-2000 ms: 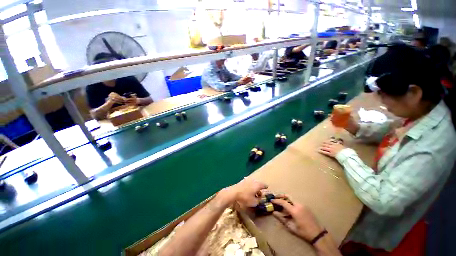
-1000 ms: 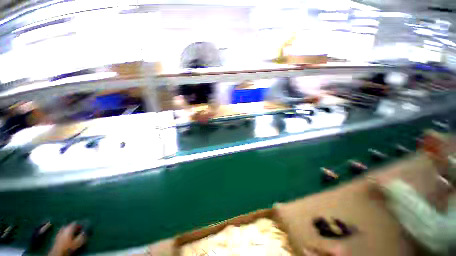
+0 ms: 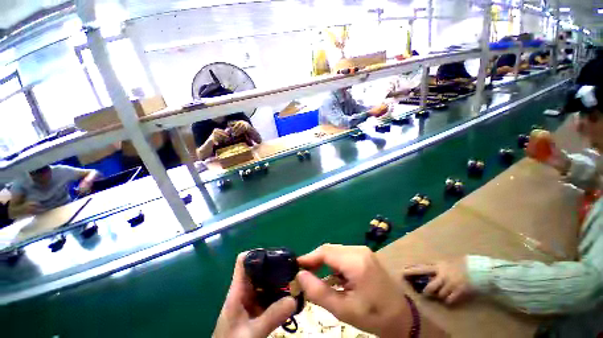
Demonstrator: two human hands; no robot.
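Note:
A glossy black corded unit (image 3: 270, 265) is held up in front of me, above the heap of pale slips (image 3: 321, 323). My left hand (image 3: 241, 307) grips it from the left and below. My right hand (image 3: 354, 287) has its thumb and fingertips at the unit's right side, on a small tan piece (image 3: 295, 288) against the black body. Whether that piece is fully attached cannot be told. A thin black loop (image 3: 289, 324) hangs below the unit. My hands hide most of the parts box.
A green conveyor belt (image 3: 297, 228) runs beyond my hands, with spaced black units (image 3: 378, 228) on it. At right, another person's hand (image 3: 451, 280) rests on a dark piece on the cardboard cover (image 3: 522, 198). A metal post (image 3: 142, 148) and more workers are across the belt.
The view swung left and partly back. The hand reaching to units at the lower left is gone from there. Both my hands now hold a black unit above the slips.

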